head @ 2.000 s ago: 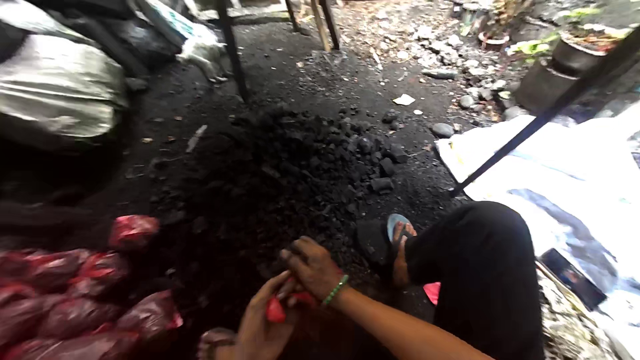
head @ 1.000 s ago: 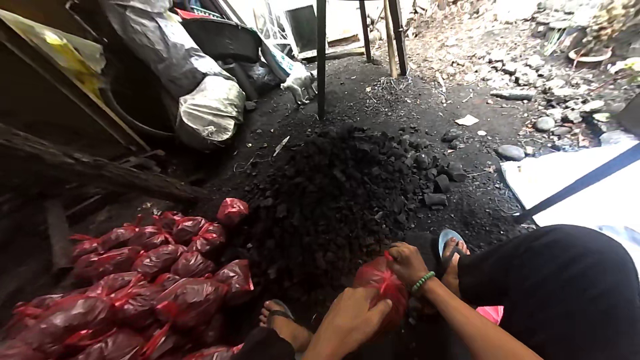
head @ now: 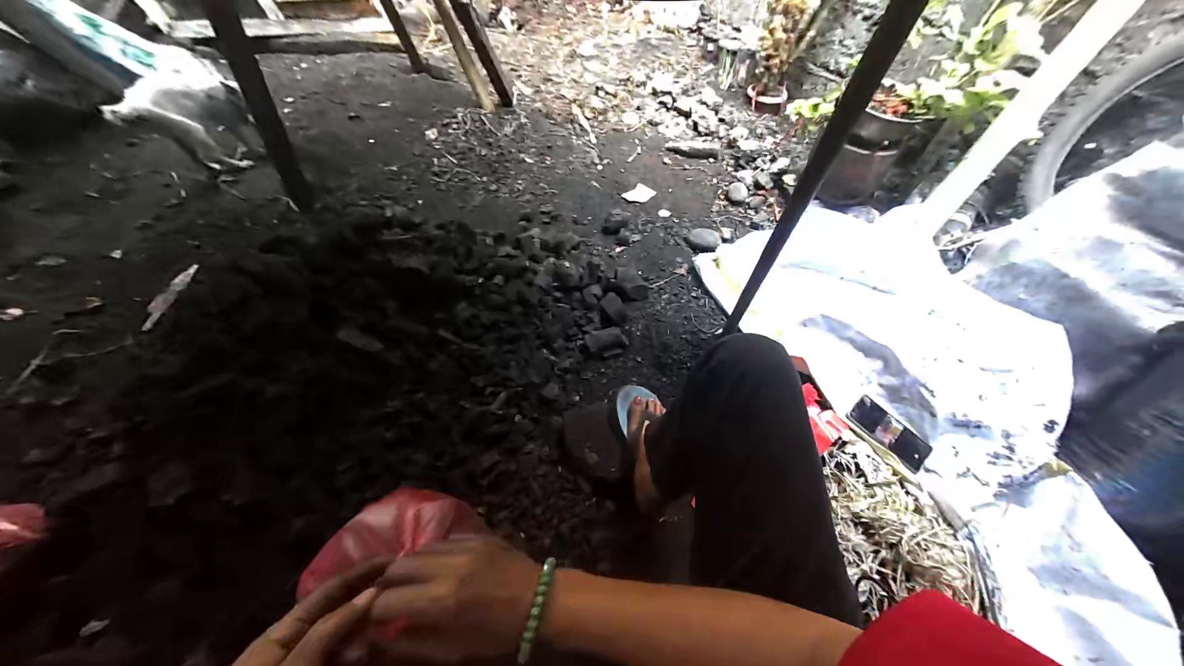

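Note:
A red plastic bag (head: 407, 520), rounded and full, sits at the lower middle of the view, in front of the charcoal heap. My right hand (head: 453, 597), with a green bead bracelet (head: 536, 606) at the wrist, is closed over the near side of the bag. My left hand (head: 319, 620) meets it from the left, fingers against the same bag; much of that hand is cut off by the bottom edge. The bag's neck is hidden under my fingers. Behind the bag spreads a pile of black charcoal (head: 407, 342).
Another red bag (head: 20, 524) shows at the left edge. A dark cylindrical object (head: 594, 442) stands beside my sandalled foot (head: 638, 416). Thin dark poles (head: 823, 157) rise at right and upper left. White sheeting (head: 980, 342) with a phone (head: 890, 432) lies right. A grey-and-white animal (head: 185, 106) stands upper left.
The view has swung right, so most of the filled red bags seen a second ago are out of it. My hands have come together at the red bag; one second ago they were farther apart on it.

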